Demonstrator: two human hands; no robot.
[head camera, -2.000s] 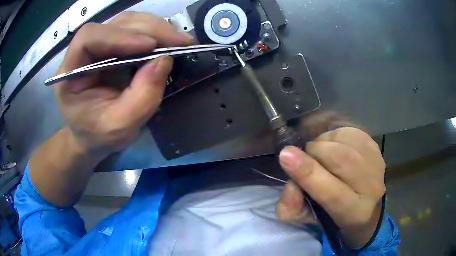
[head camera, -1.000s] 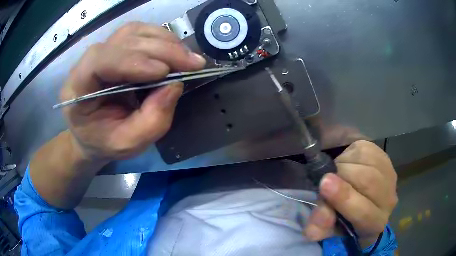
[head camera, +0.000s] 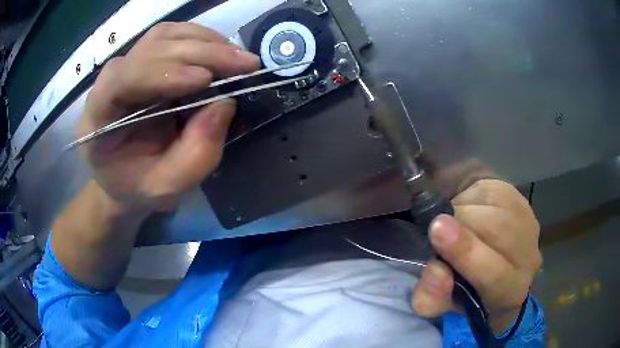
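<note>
My left hand (head camera: 163, 115) holds silver tweezers (head camera: 183, 107), their two legs apart, tips over the lower edge of the round black unit (head camera: 288, 47) with its white ring. My right hand (head camera: 486, 251) grips the soldering iron (head camera: 394, 139) by its black handle. Its tip is just right of the red-orange spots (head camera: 337, 79); I cannot tell if it touches the fixture. A thin solder wire (head camera: 387, 257) sticks out leftward from my right fingers. The unit sits in the metal fixture (head camera: 343, 54). My left hand hides the fixture's left part.
The dark base plate (head camera: 272, 170) with round holes extends from the fixture towards me on the grey metal bench (head camera: 476, 81). A curved silver rail (head camera: 95, 54) with screws runs along the upper left, beside a dark green strip (head camera: 51, 58). The iron's black cord passes by my right wrist.
The tweezers have opened and their tips have moved up onto the unit's lower edge. The iron has drawn back from the terminals to the right. The fixture and base plate show slightly further left.
</note>
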